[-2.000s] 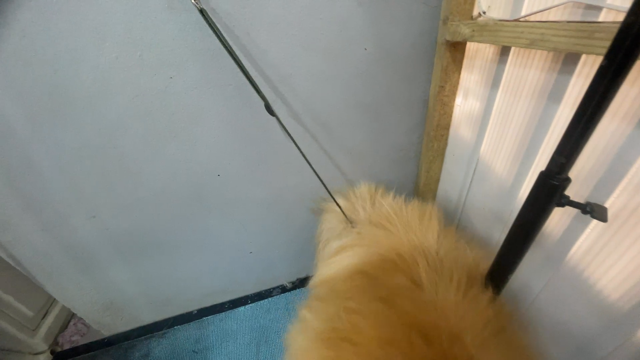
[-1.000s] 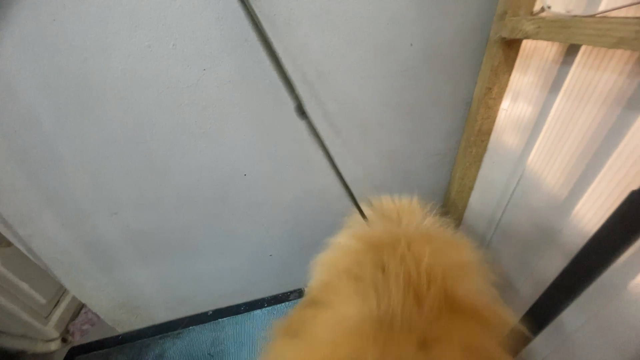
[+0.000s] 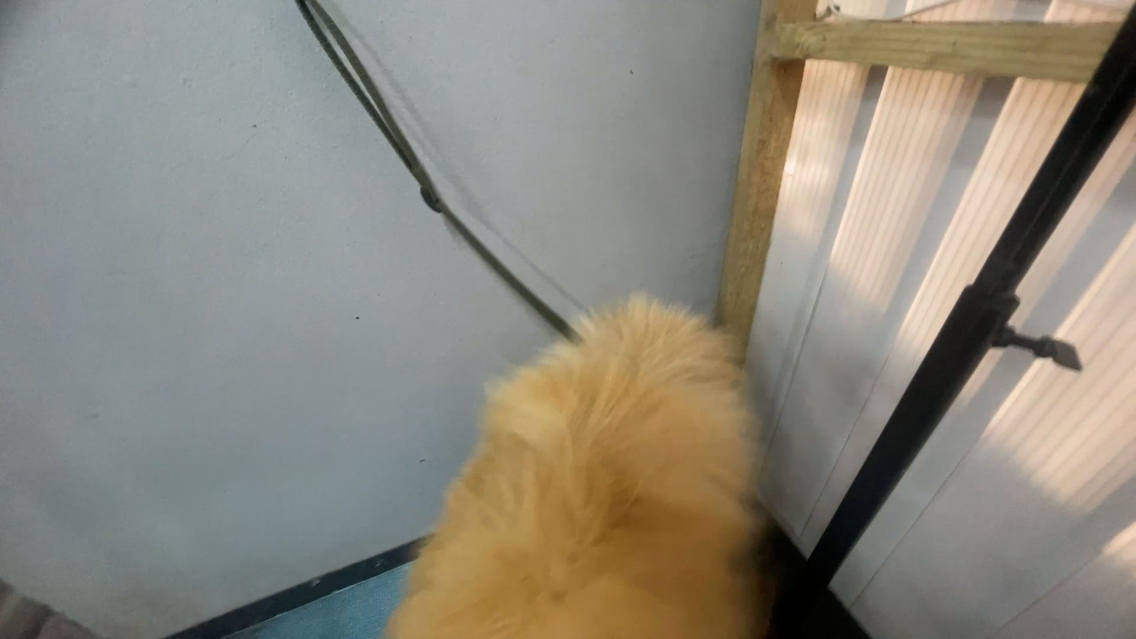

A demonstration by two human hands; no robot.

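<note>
Neither my left hand nor my right hand is in view. A furry golden animal, probably a dog seen from behind and above, takes up the lower middle [image 3: 586, 497]; its face is hidden. A dark green looped cord [image 3: 501, 266] runs from the top edge down to the fur, with a small dark slider [image 3: 431, 198] on it. Where the cord meets the animal is covered by fur. Under the animal is a blue textured tabletop [image 3: 333, 612] with a black edge [image 3: 302, 590].
A black pole [image 3: 941, 382] with a clamp knob [image 3: 1043, 346] slants up at the right. Behind it are a wooden frame [image 3: 941, 46] and a ribbed translucent panel [image 3: 905, 177]. A pale grey wall [image 3: 222, 311] stands behind and left of the animal.
The cord runs straight to the fur in the earlier frames and now bends at its slider. The animal's head end has shifted against the wall and wooden post. The view has shifted too.
</note>
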